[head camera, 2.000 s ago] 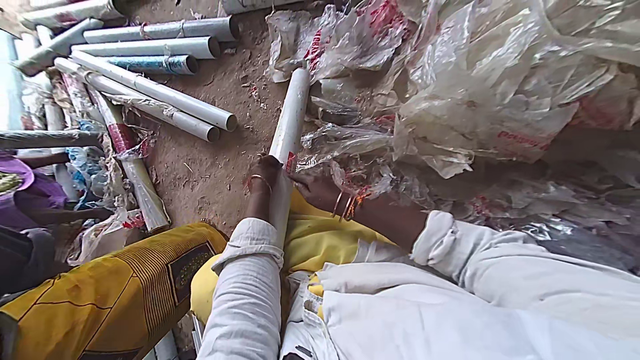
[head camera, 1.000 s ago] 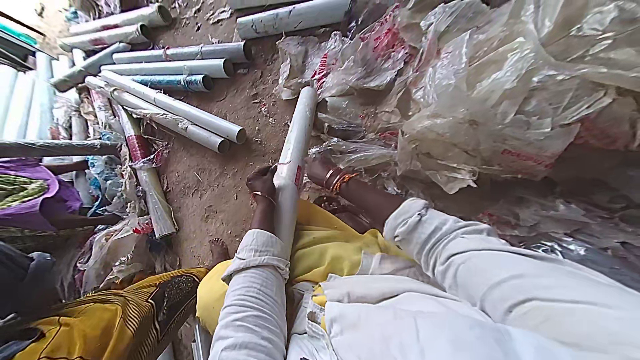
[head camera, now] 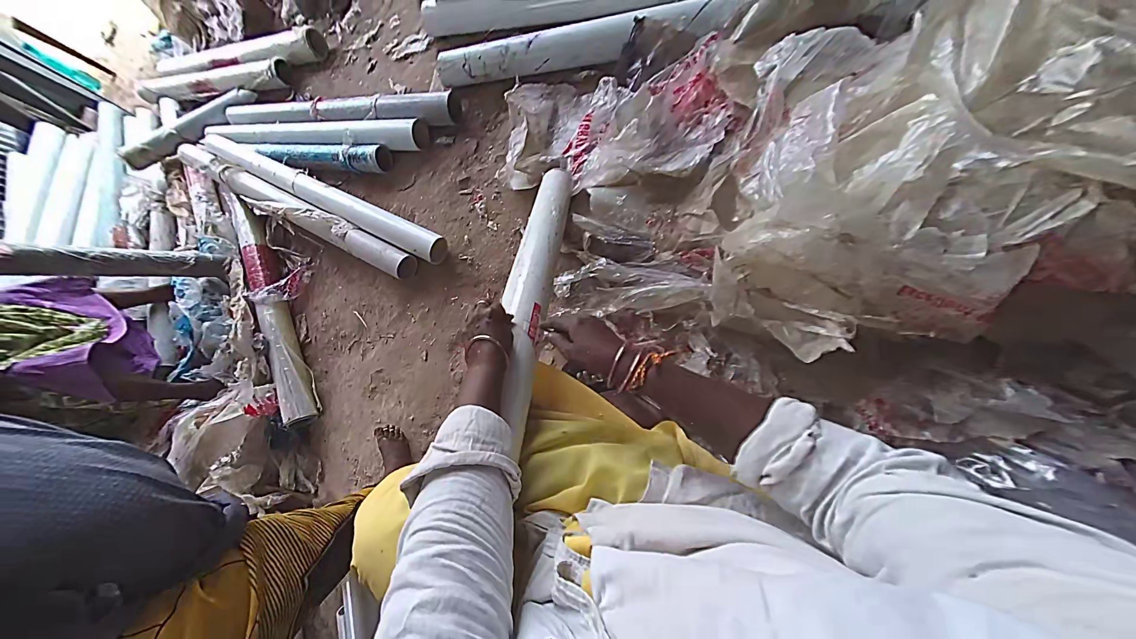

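Note:
A long white tube, probably a roll of sheet material, lies lengthwise from my lap toward the dirt floor, with a small red mark partway along. My left hand rests against its left side, fingers curled at the edge; whether it grips is not clear. On the other side of the tube, close to the red mark, is my right hand, with bangles and an orange thread at the wrist. Its fingertips are near the tube's surface, and contact cannot be told. The tube's near end is hidden by my left sleeve and lap.
Crumpled clear plastic wrapping with red print is heaped to the right. Several tubes lie on the ground at upper left, and larger white rolls at the top. A person in purple is at the left, beside a wrapped tube.
My right hand was at the tube with the left two seconds ago; it has since moved off to the right side. The person in yellow patterned cloth has shifted toward the lower left.

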